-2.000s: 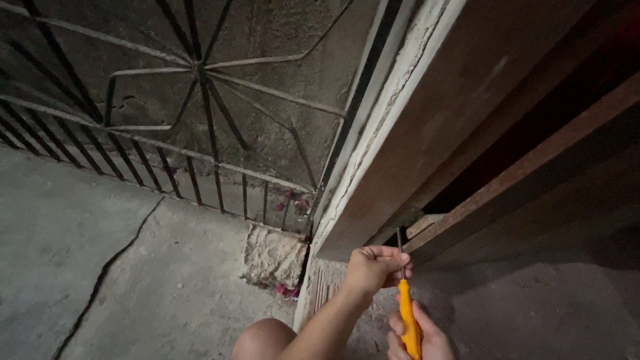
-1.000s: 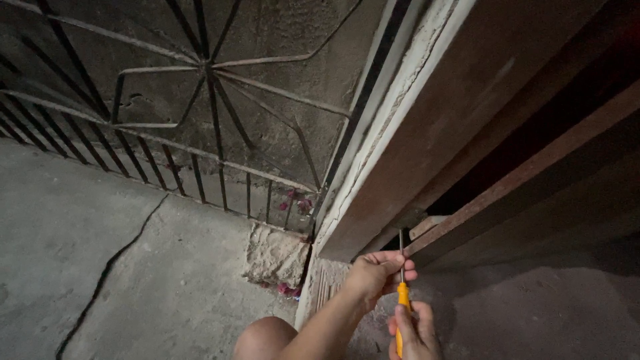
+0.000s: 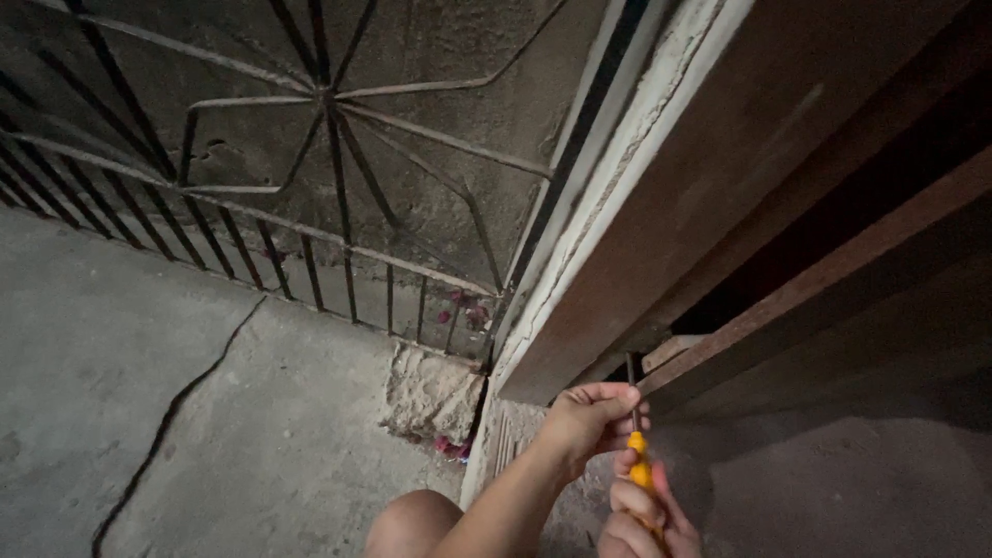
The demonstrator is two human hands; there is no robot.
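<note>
A screwdriver with a yellow handle point(image 3: 640, 470) stands nearly upright in the view, its metal shaft pointing up toward the foot of the brown door frame point(image 3: 612, 271). My right hand point(image 3: 647, 515) is wrapped around the handle. Higher up, the thumb and fingers of my left hand point(image 3: 593, 422) pinch the shaft. The shaft's upper end is beside a small pale block point(image 3: 673, 350) at the lower end of the reddish-brown door edge point(image 3: 806, 283). Whether the tip touches anything there is too dark to tell.
A metal grille gate point(image 3: 325, 97) stands at the left, before a rough wall. A rough concrete lump point(image 3: 432, 394) lies by its lower corner, with reddish petals point(image 3: 465, 310) nearby. The concrete floor point(image 3: 294, 434) has a long crack. My knee point(image 3: 411, 523) is at the bottom.
My right hand sits higher on the yellow handle than two seconds ago, covering more of it. My left hand stays at the shaft.
</note>
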